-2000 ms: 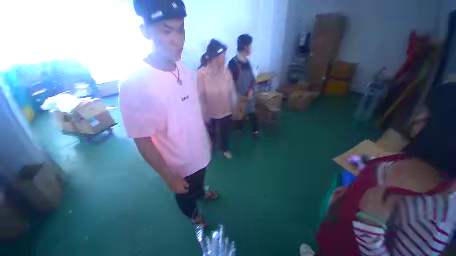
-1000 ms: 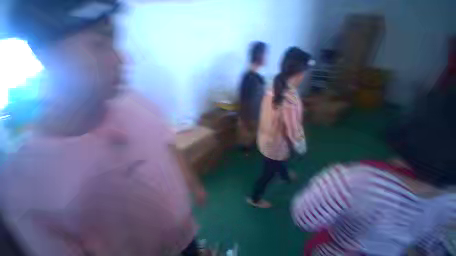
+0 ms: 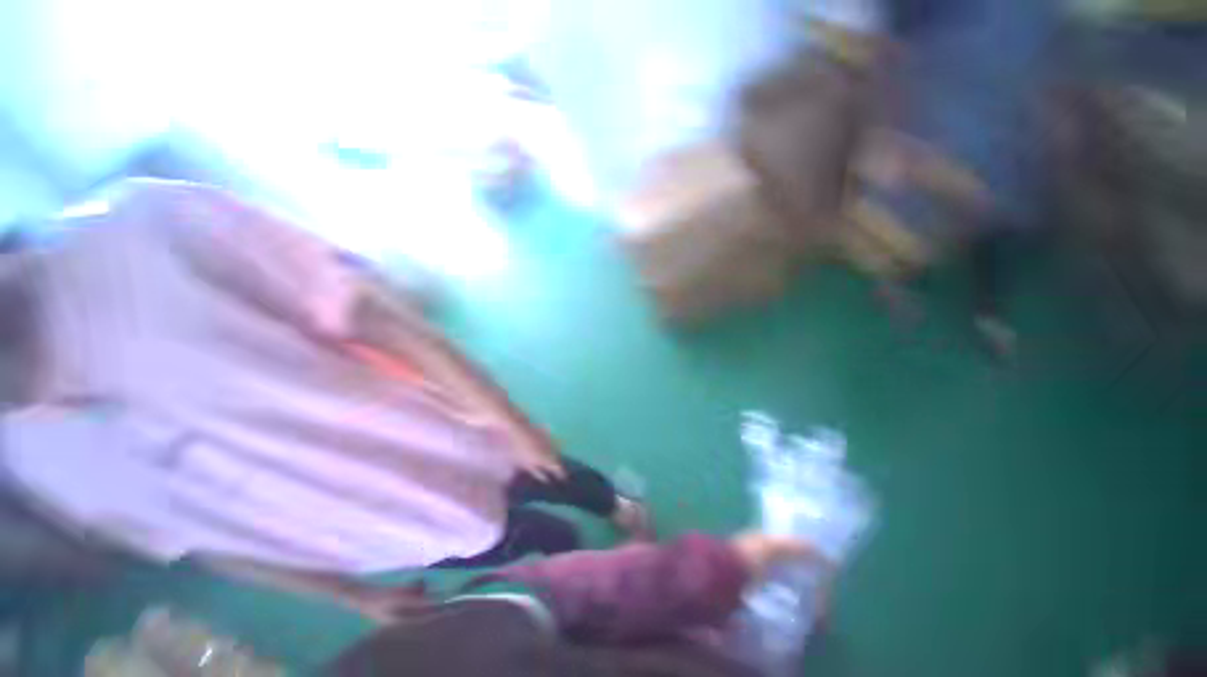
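The frame is heavily blurred. A forearm in a maroon sleeve reaches in from the bottom, left of centre. My left hand [image 3: 781,556] is at its end, closed around a bunch of clear, shiny plastic bags [image 3: 807,489]. The bunch stands up above the fist and also shows below it, over the green floor. What the bags hold cannot be told. My right hand cannot be made out.
A person in a pale pink shirt [image 3: 252,397] stands close on the left. Brown cartons [image 3: 715,238] are on the green floor [image 3: 1006,516] ahead. Another person in blue-grey clothing [image 3: 973,119] is beyond them. A blurred pale heap [image 3: 172,648] is at bottom left.
The view has tilted and turned down. The bag bunch, only its tips at the bottom edge before, now shows with my left hand on it. The person in striped sleeves has left the view.
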